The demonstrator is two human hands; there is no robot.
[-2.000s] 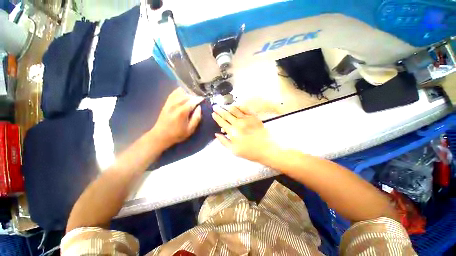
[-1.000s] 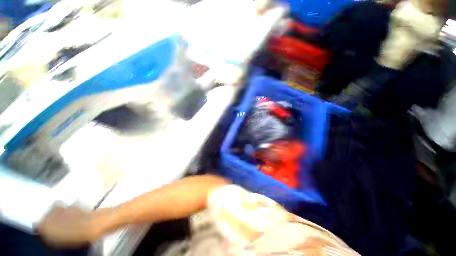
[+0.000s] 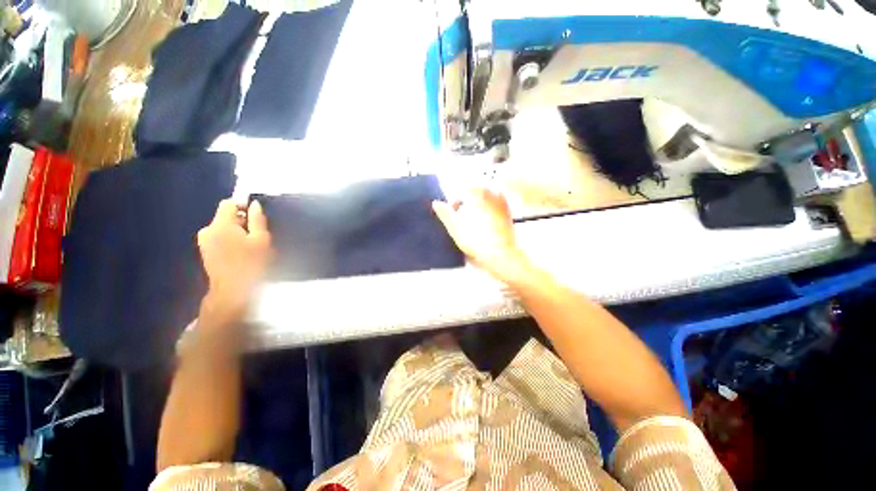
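A navy cut piece (image 3: 351, 228) lies folded into a long strip on the white tabletop, in front and to the left of the machine's needle area. My left hand (image 3: 233, 247) holds its left end between thumb and fingers, slightly blurred. My right hand (image 3: 480, 230) is on its right end, thumb at the edge, just below the presser foot (image 3: 471, 144). The white and blue sewing machine (image 3: 615, 72) stands behind. The cloth is not under the presser foot.
Stacked navy pieces (image 3: 144, 254) lie at the left, smaller ones (image 3: 293, 72) behind. A frayed black scrap (image 3: 615, 139) and a black smartphone (image 3: 743, 198) lie right of the needle. A red box (image 3: 43, 219) is far left. A blue crate (image 3: 684, 355) is below right.
The view swung right and came back. The cloth has come away from the presser foot and now lies as a narrow strip; my left hand has moved left to its far end.
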